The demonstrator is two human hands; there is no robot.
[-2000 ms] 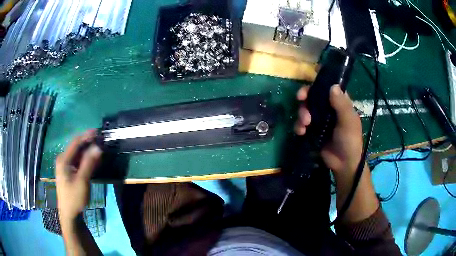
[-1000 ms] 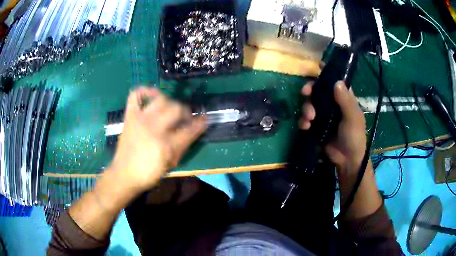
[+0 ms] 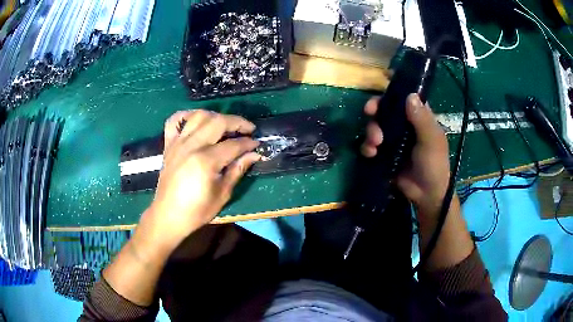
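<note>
A silver-white aluminium profile (image 3: 142, 165) lies in the groove of the long black assembly fixture (image 3: 301, 126). My left hand (image 3: 198, 166) is over the fixture, fingertips pinched on a small shiny end fitting (image 3: 271, 146) at the profile's right end; the hand hides the profile's middle. A small round ring (image 3: 321, 149) shows at the fixture's right end. My right hand (image 3: 418, 148) is closed around the thick black electric screwdriver (image 3: 392, 126), right of the fixture. Its thin bit points down past the bench edge.
A black parts tray (image 3: 237, 53) of shiny pieces stands behind the fixture. The white screw feeder (image 3: 349, 25) sits on a tan block (image 3: 339, 70). Finished profiles (image 3: 28, 182) lie at left, bright strips (image 3: 94, 22) far left. A spare screwdriver (image 3: 548, 129) and cords are at right.
My left hand has moved from the fixture's left end to the right, over the profile, and its fingertips now hold the small fitting. My right hand still holds the screwdriver in much the same place.
</note>
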